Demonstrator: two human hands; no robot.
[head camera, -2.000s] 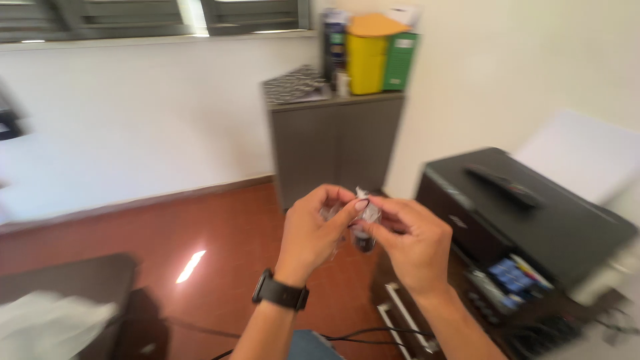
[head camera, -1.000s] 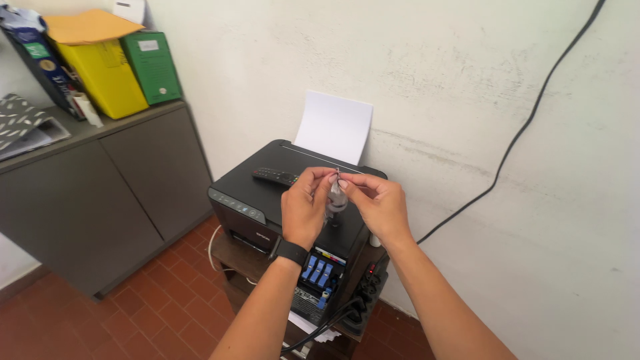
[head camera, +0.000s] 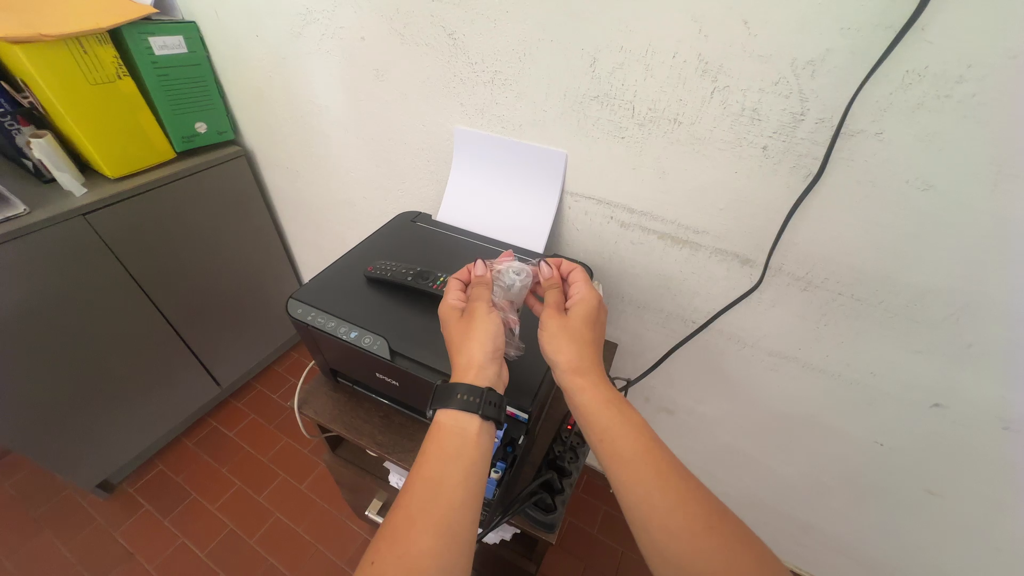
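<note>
Between my hands, over the right part of a black Epson printer (head camera: 392, 320), is a small clear plastic bag (head camera: 510, 308) with a whitish, translucent round item (head camera: 516, 276) inside; what the item is, I cannot tell. My left hand (head camera: 472, 320), with a black watch (head camera: 466, 401) on its wrist, pinches the bag's left edge between thumb and fingers. The right edge is pinched by my right hand (head camera: 572, 316). A black remote control (head camera: 408, 274) lies on the printer lid, its right end hidden behind my left hand. White paper (head camera: 504, 188) stands in the printer's rear feed.
The printer sits on a dark wooden stand (head camera: 364, 416). A power strip (head camera: 560, 472) with plugs and cables is at its right side. A black cable (head camera: 772, 256) runs along the wall. At the left, a grey cabinet (head camera: 144, 304) carries a yellow box (head camera: 96, 104) and a green box (head camera: 176, 88).
The view has swung right to the printer and come nearer. The bag's top, pinched together with fingertips close a second ago, is now spread between my hands, which are farther apart.
</note>
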